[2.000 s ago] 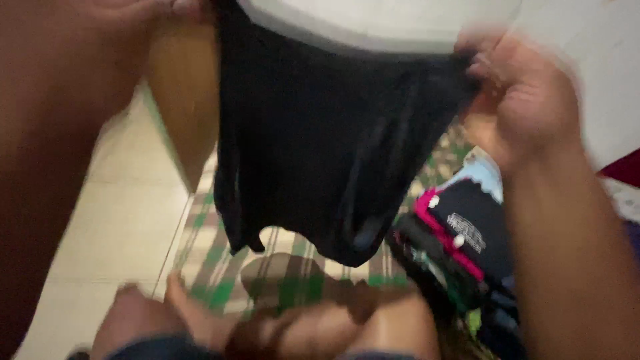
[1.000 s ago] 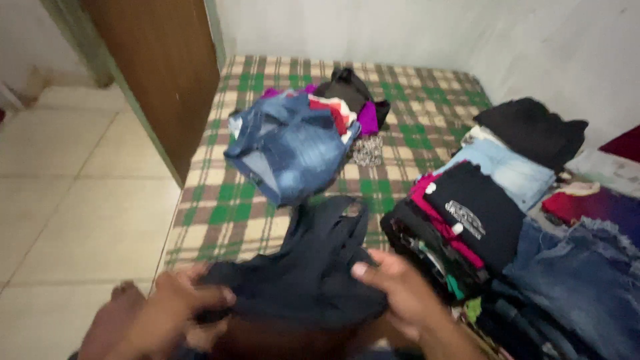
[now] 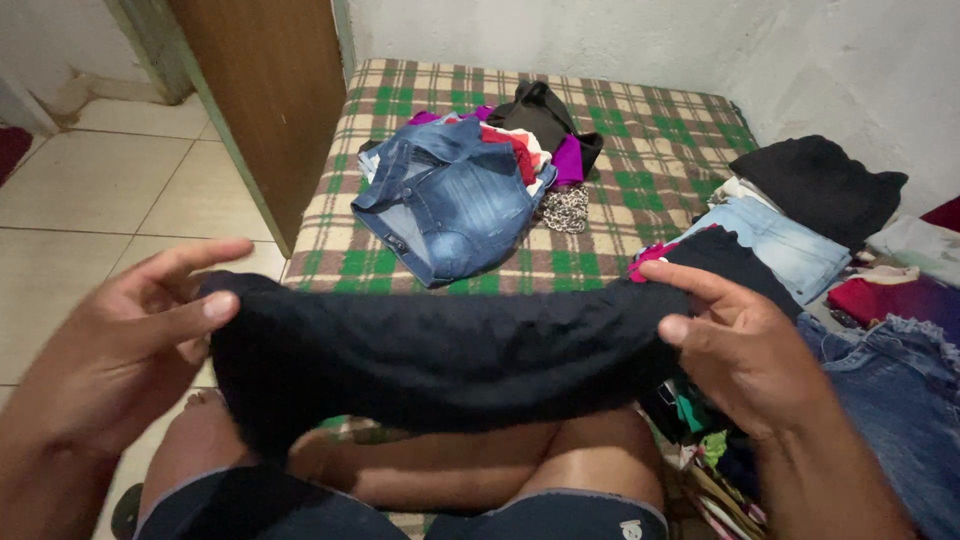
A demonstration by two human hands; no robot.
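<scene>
A black cloth garment (image 3: 450, 352) is stretched sideways above my crossed legs, its lower edge hanging down at the left. My left hand (image 3: 169, 315) grips its left end between thumb and fingers. At the other end, my right hand (image 3: 712, 330) pinches the cloth with the thumb in front. Beyond the garment, blue denim shorts (image 3: 465, 210) lie on a loose heap with a black garment (image 3: 536, 112), a purple cloth (image 3: 570, 159) and a leopard-print cloth (image 3: 565, 208).
A plaid blanket (image 3: 645, 120) covers the bed. Stacked clothes stand at the right: a black garment (image 3: 821, 187), light blue denim (image 3: 787, 236) and frayed denim (image 3: 900, 390). A wooden door (image 3: 262, 82) is at the left above the tiled floor (image 3: 180, 180). Walls bound the far and right sides.
The black garment hung down from both raised hands two seconds ago; one second ago it was low and bunched. Now it is spread sideways between my hands. The view has tilted up since the first frame.
</scene>
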